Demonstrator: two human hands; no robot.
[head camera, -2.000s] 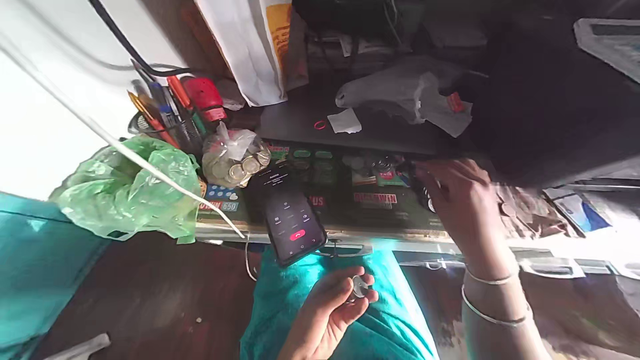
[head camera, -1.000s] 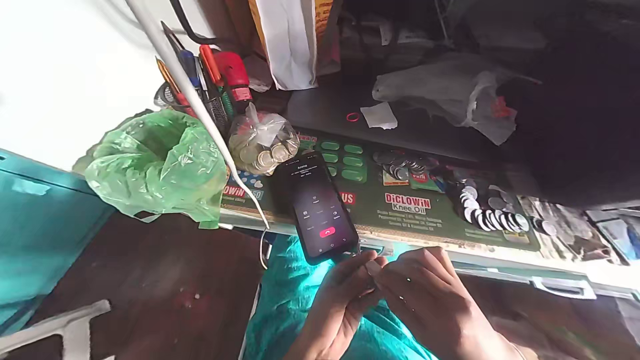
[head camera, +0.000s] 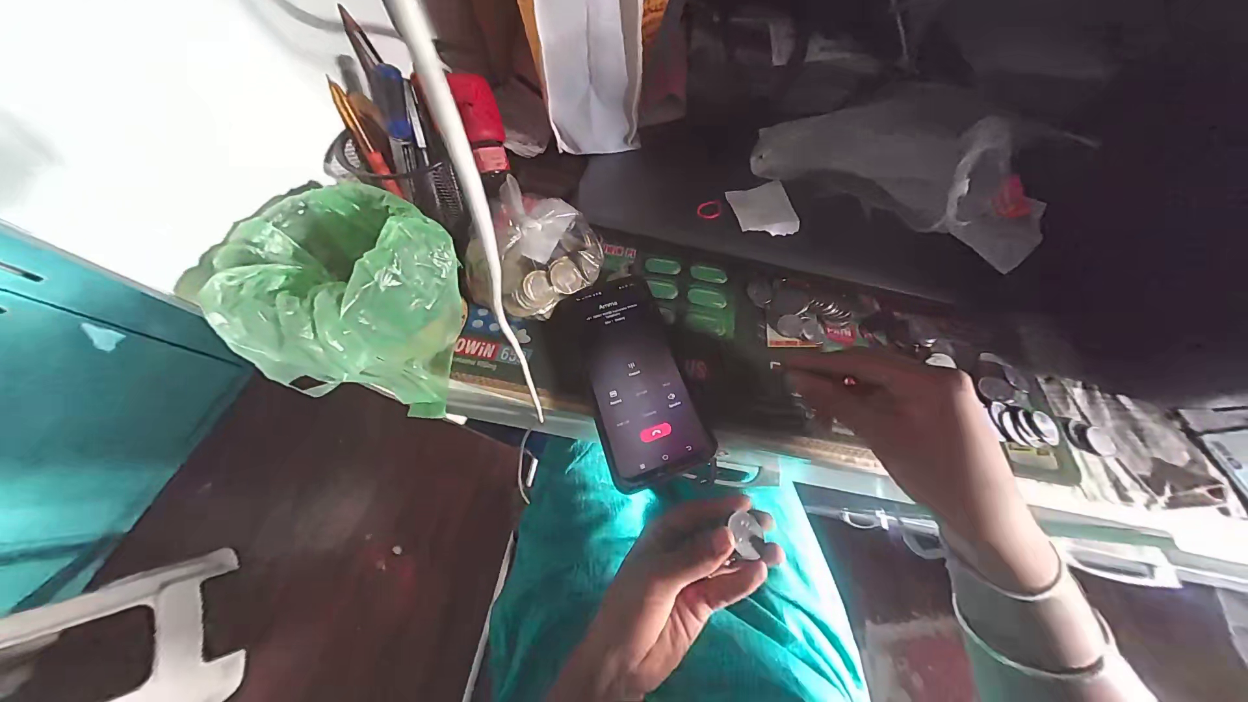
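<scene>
My left hand (head camera: 697, 575), low over my lap, grips a small stack of coins (head camera: 747, 534) between thumb and fingers. My right hand (head camera: 892, 405) reaches over the printed desk mat; its fingers are blurred and shaded, so whether they hold a coin is unclear. Beyond its fingers lies a pile of coins (head camera: 814, 310), and a row of coins (head camera: 1022, 423) lies to its right. A smartphone (head camera: 648, 390) with a call screen rests at the desk's front edge. Left of it stands a knotted clear plastic bag of coins (head camera: 546, 278).
A green plastic bag (head camera: 336, 283) stands open at the left, before a mesh pen holder (head camera: 439, 190). A white cable (head camera: 468, 166) hangs across the view. Behind the mat are a paper scrap (head camera: 764, 209), a red rubber band (head camera: 709, 210) and a crumpled plastic bag (head camera: 877, 151).
My hands were together over my lap one second ago. My right hand has since moved away to the right, over the mat, while my left hand stays low with the coins.
</scene>
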